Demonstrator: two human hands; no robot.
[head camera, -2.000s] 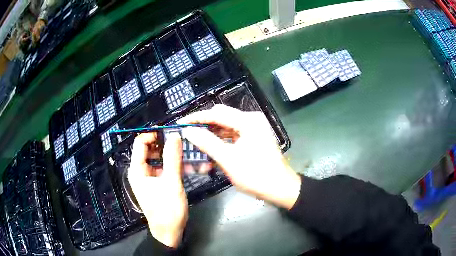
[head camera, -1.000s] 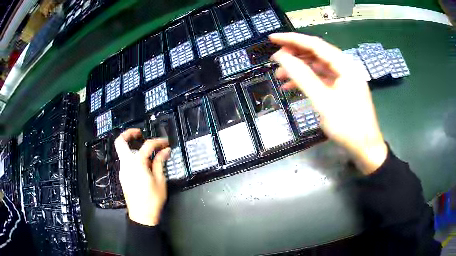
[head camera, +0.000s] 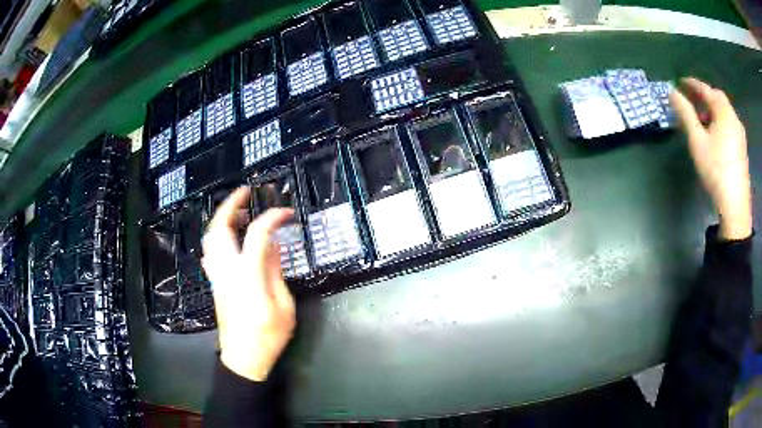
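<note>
The black blister tray (head camera: 351, 117) lies on the green bench mat with housings in its pockets. Housings in the upper row, such as one with a keypad (head camera: 305, 71), show key grids at their lower ends. In the lower row, two housings show bright plain white lower parts (head camera: 398, 226). My left hand (head camera: 246, 280) hovers over the tray's lower left, fingers apart, nothing seen in it, partly hiding housings. The keypad stack (head camera: 597, 109) lies right of the tray, pieces fanned out. My right hand (head camera: 717, 155) is at the stack's right edge, fingertips at the rightmost keypad; whether it grips is unclear.
Other black trays (head camera: 79, 276) lie at the left. A pale bench edge (head camera: 535, 21) with a metal upright (head camera: 582, 10) runs behind the stack. More dark items lie beyond the green strip at the upper left.
My right hand has moved from over the tray's right side to the keypad stack, uncovering the lower row's rightmost housing. My left hand stays over the tray, fingers apart.
</note>
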